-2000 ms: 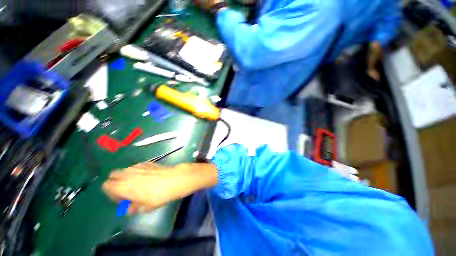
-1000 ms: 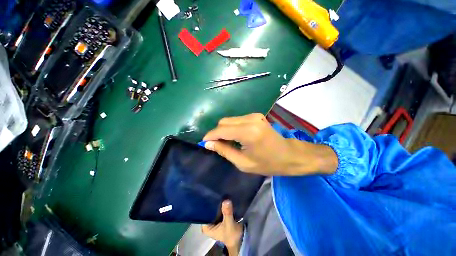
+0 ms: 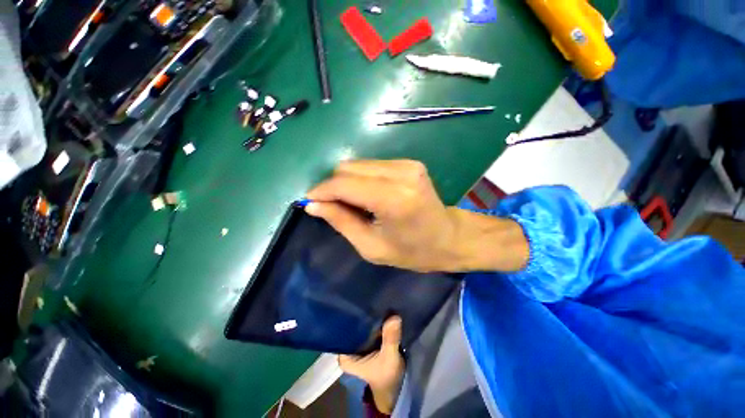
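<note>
A black glossy tablet (image 3: 327,286) with a small white label is held tilted over the front edge of the green mat. My left hand (image 3: 380,359) grips its lower edge, thumb on the face; the fingers behind are hidden. My right hand (image 3: 392,212) is at the tablet's upper left corner, thumb and fingertips pinching a small blue pick (image 3: 303,202) against the edge. Most of the pick is hidden by the fingertips.
Tweezers (image 3: 433,114), a white pointed piece (image 3: 454,65), red strips (image 3: 363,33), a black stick (image 3: 319,53) and small parts (image 3: 269,118) lie on the mat. Blister trays (image 3: 122,90) stand left, dark film-wrapped items (image 3: 73,375) lower left, a yellow screwdriver (image 3: 576,37) upper right.
The view has swung down to the tablet, now held in both hands. Since one second ago, my right hand with the pick has moved along the upper edge to the upper left corner.
</note>
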